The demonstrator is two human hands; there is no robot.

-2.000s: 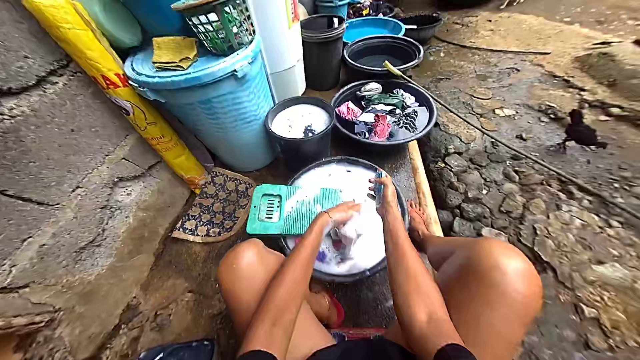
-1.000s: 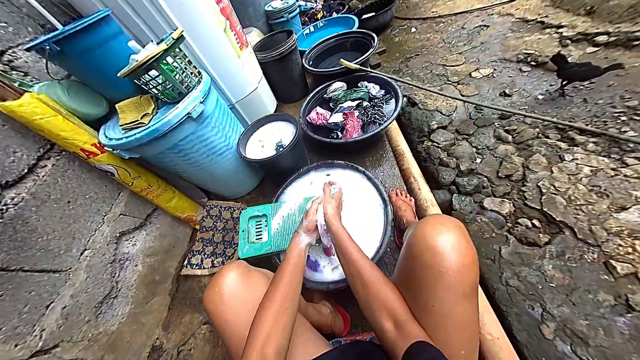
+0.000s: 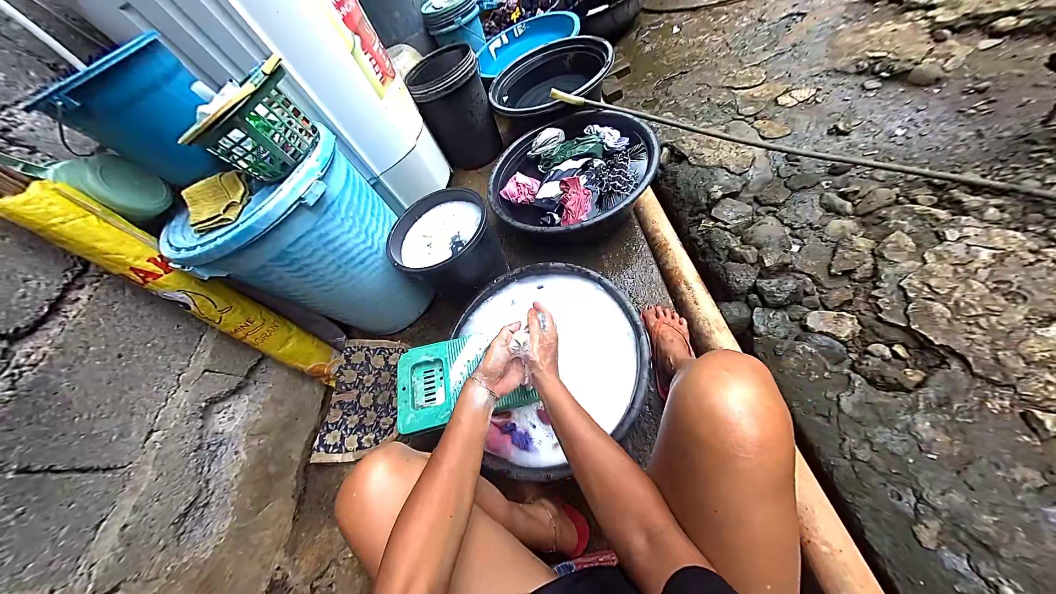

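Note:
My left hand point(image 3: 500, 360) and my right hand point(image 3: 542, 343) are together above a round black basin point(image 3: 640, 375) of foamy water. A small whitish, sudsy bit of cloth point(image 3: 520, 346) shows between them, mostly hidden by the fingers. Under my left hand a green plastic washboard point(image 3: 427, 386) rests slanting across the basin's left rim. Pink and purple cloth point(image 3: 513, 436) lies in the suds at the near side of the basin.
Beyond stand a black bucket point(image 3: 487, 257) of foamy water and a black basin point(image 3: 648, 172) of wet clothes. At left is a blue lidded barrel point(image 3: 330, 256). A long pole point(image 3: 767, 148) crosses the stony ground; a pipe point(image 3: 685, 276) runs along the right edge.
Two seconds ago my hands were apart over the basin; now they are together above the washboard. The black bird on the ground at right is out of view.

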